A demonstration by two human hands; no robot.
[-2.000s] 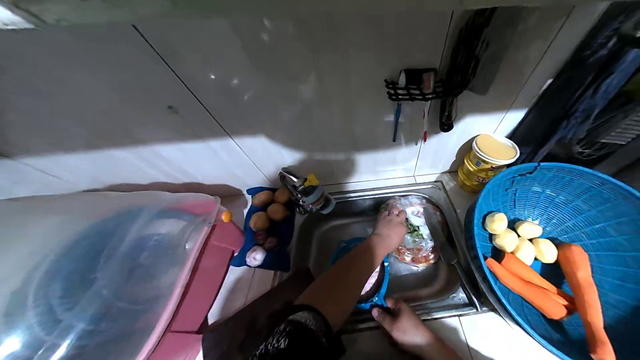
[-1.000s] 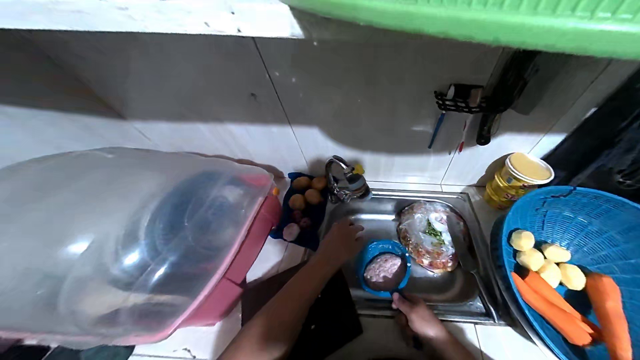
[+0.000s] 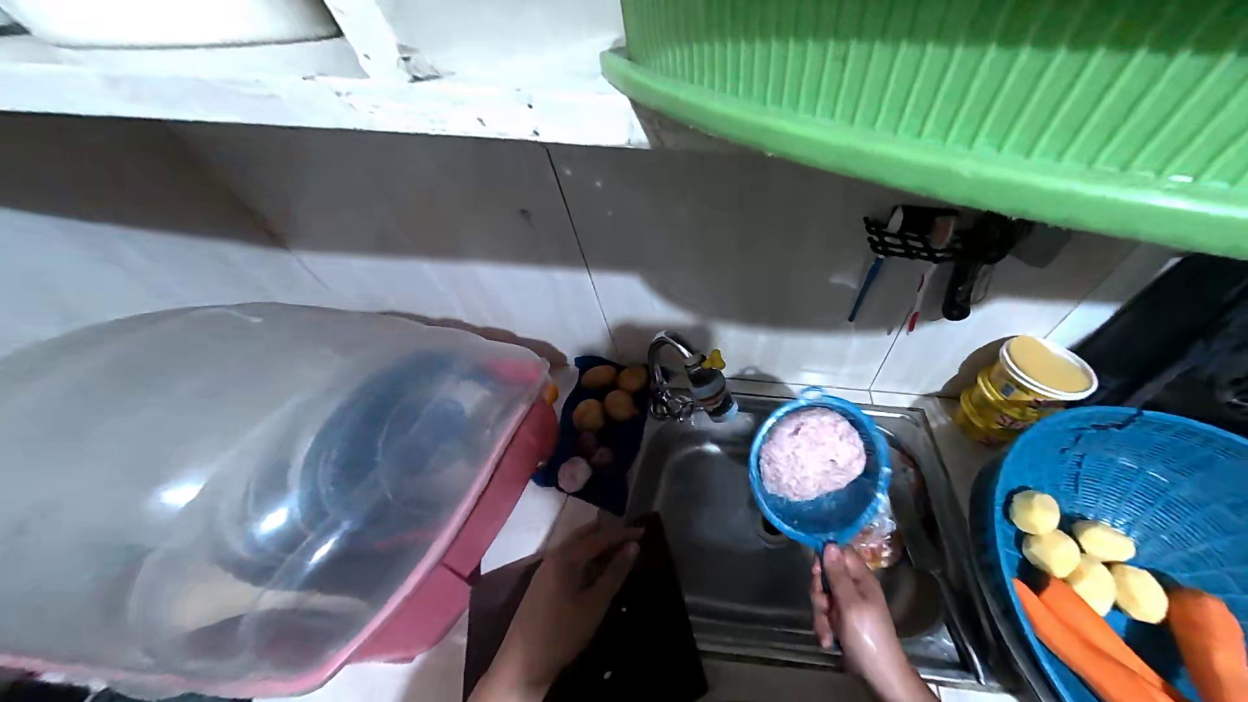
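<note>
My right hand (image 3: 858, 614) is closed around the handle of a blue plastic strainer (image 3: 875, 429), held above the steel sink (image 3: 712, 575). A lump of pale pink ground meat (image 3: 812, 453) lies in the strainer. Below and behind it, a clear plastic bag of food (image 3: 880, 538) shows only in part in the sink. My left hand (image 3: 580, 585), empty with fingers loosely apart, is over a dark board (image 3: 648, 624) left of the sink. The faucet (image 3: 694, 375) stands at the sink's back left corner.
A pink container with a clear lid (image 3: 244, 468) fills the left. Potatoes (image 3: 619, 405) lie in a dark blue tray. At right, a blue basket (image 3: 1170, 448) holds peeled potatoes (image 3: 1053, 553) and carrots (image 3: 1092, 643), beside a yellow tub (image 3: 1024, 385). A green basin (image 3: 936, 107) overhangs above.
The strainer has risen from the sink in my right hand and now covers part of the bag. My left hand has moved left from the sink to over the board. The view has shifted.
</note>
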